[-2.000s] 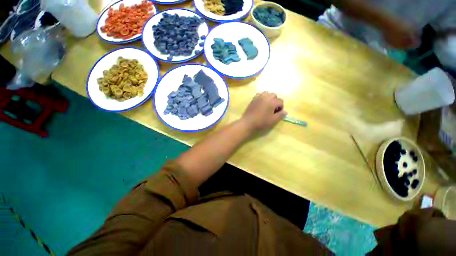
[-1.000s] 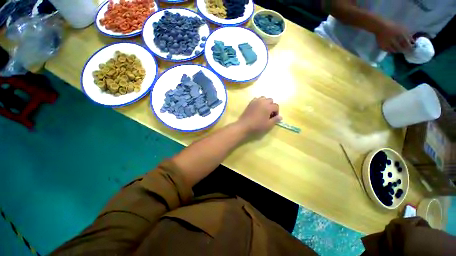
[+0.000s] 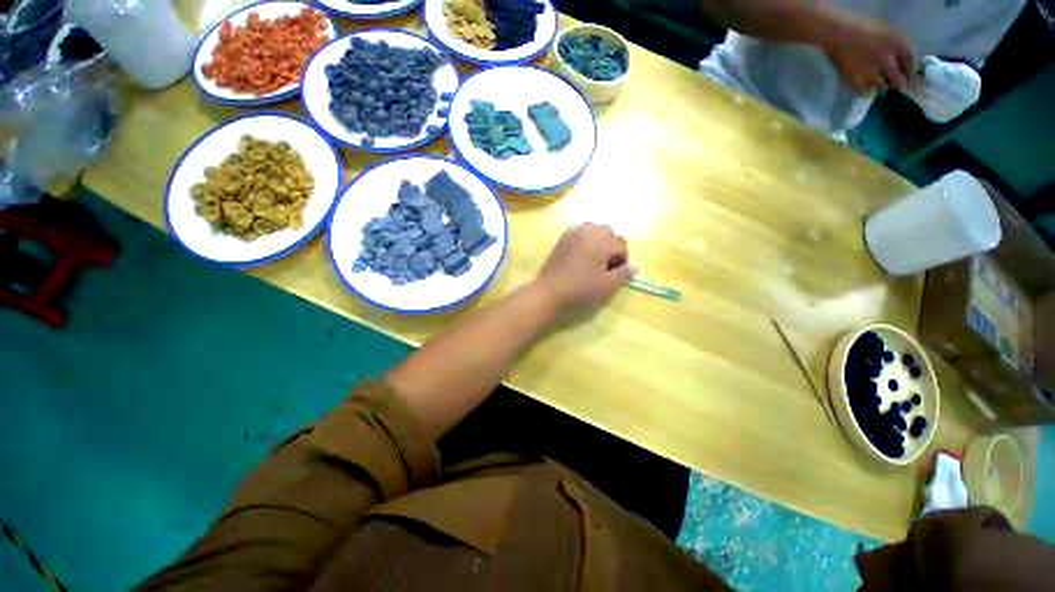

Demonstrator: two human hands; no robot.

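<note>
My left hand [image 3: 584, 268] rests on the yellow table [image 3: 717, 347], fingers curled around one end of a slim green tool [image 3: 657, 289], which points right and lies flat near the tabletop. My right hand is not visible; only its brown sleeve shows at the bottom right. Just left of my left hand, a blue-rimmed plate [image 3: 347, 272] holds grey-blue flat chips [image 3: 407, 241]. Behind it, another plate [image 3: 544, 183] holds blue-green chips [image 3: 495, 127].
Plates of yellow-brown [image 3: 252, 187], orange [image 3: 264, 52] and dark slate pieces [image 3: 384, 90] stand left. A thin stick [image 3: 803, 368], a round tray [image 3: 839, 399] of black pieces, a pale bowl [image 3: 993, 472], a white jug [image 3: 932, 224] and a cardboard box [image 3: 981, 303] are right. A coworker's hand [image 3: 870, 56] holds something white.
The view has shifted slightly. The coworker's hand and the white item have come into clearer view. White cloth shows more beside the pale bowl. My left hand stays on the green tool.
</note>
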